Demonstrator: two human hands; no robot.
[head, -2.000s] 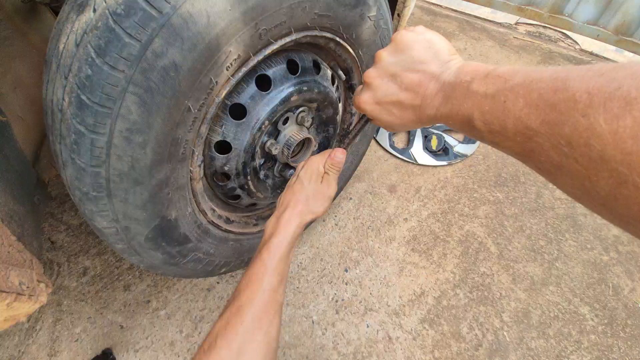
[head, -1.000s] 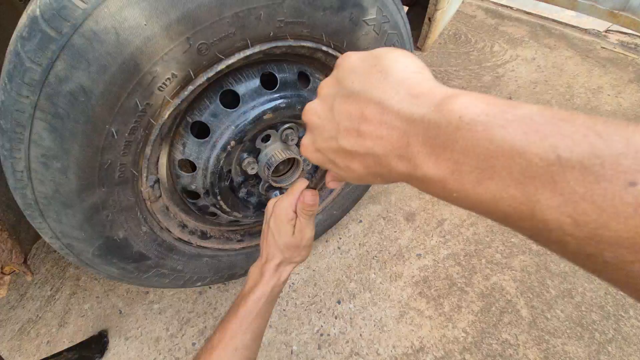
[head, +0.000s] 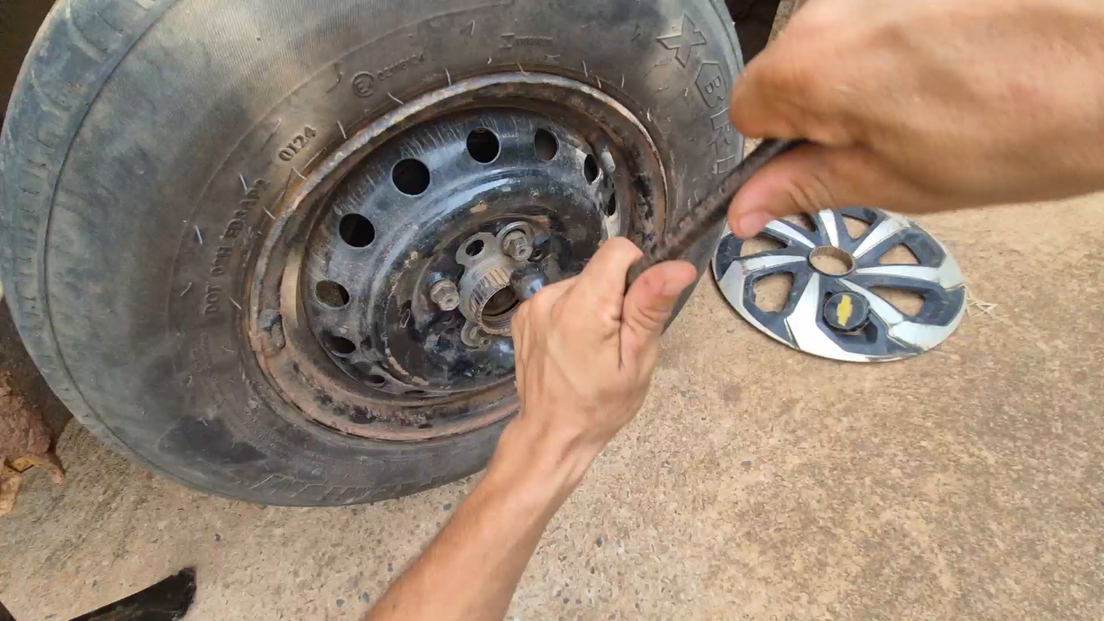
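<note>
A car wheel with a black steel rim (head: 405, 224) and a worn rubber tyre (head: 172, 172) fills the left and middle of the view. Wheel bolts (head: 445, 295) surround its hub. My left hand (head: 586, 336) is closed around the socket end of a rusty lug wrench (head: 703, 216), just right of the hub. The wrench's head points at the hub; whether it sits on a bolt is hidden by my fingers. Higher up on the right, my right hand (head: 906, 112) grips the upper end of the wrench's bar.
A silver and black plastic wheel cover (head: 918, 319) lies on the concrete ground to the right of the tyre, with a small centre cap (head: 846, 311) on it. A black object (head: 155, 599) is at the bottom left. Something rusty brown (head: 24, 431) stands at the left edge.
My right hand has moved up and to the right relative to the wheel since one second ago, and the wrench's bar shows more plainly. The wheel cover is in view again.
</note>
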